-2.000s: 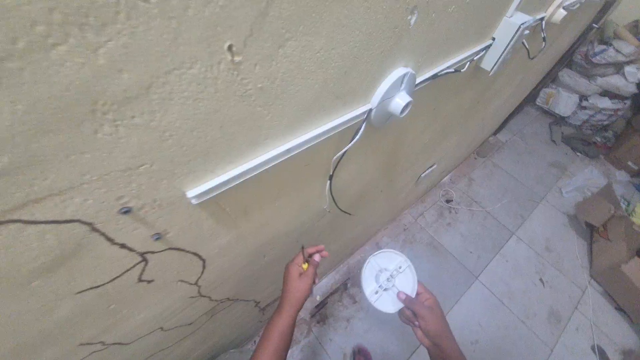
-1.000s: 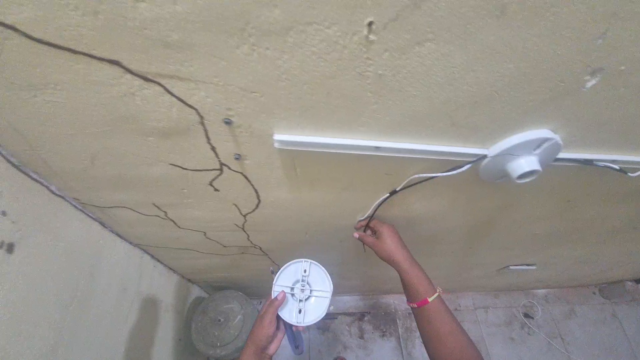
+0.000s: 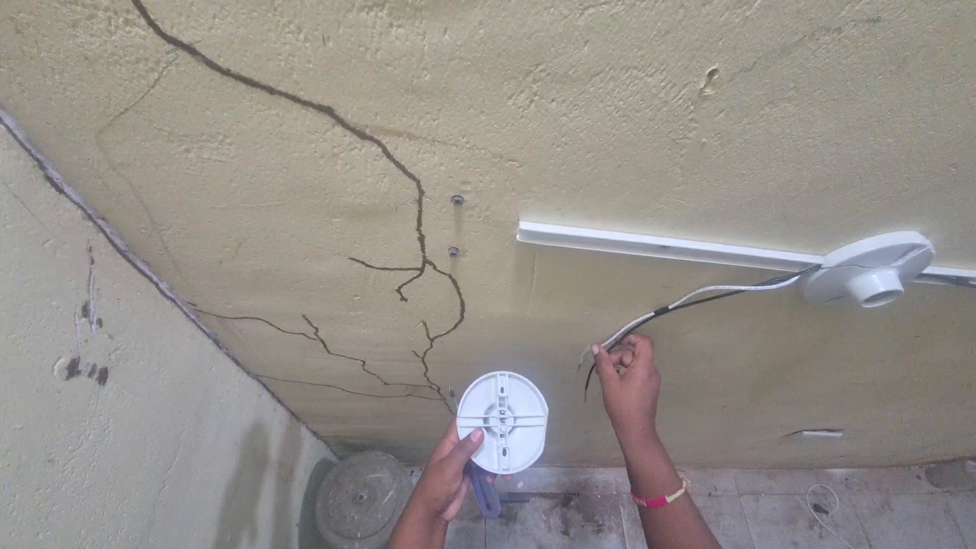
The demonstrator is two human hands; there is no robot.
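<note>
At the lower middle my left hand (image 3: pixel 446 469) grips a round white plastic lamp-holder base (image 3: pixel 522 442), its ribbed back facing me, along with a tool with a dark handle (image 3: pixel 485 492); a thin metal tip pokes out at the base's left edge. To the right, my right hand (image 3: pixel 631 374) pinches a white wire and a black wire (image 3: pixel 705 297) near their loose ends. The wires run up to a white lamp holder (image 3: pixel 903 267) on the wall. White trunking (image 3: pixel 656 244) extends left from that holder along the wall.
The wall has long cracks (image 3: pixel 328 110) and two plugged holes (image 3: pixel 457 200) left of the trunking. A round lidded container (image 3: pixel 362 496) stands in the corner at the bottom. A thin white wire loop (image 3: pixel 827 507) lies on the tiled floor.
Two seconds ago the lamp-holder base was in my right hand and the wires hung free. The base passed to my left hand, and my right hand took hold of the wires. The view has swung left.
</note>
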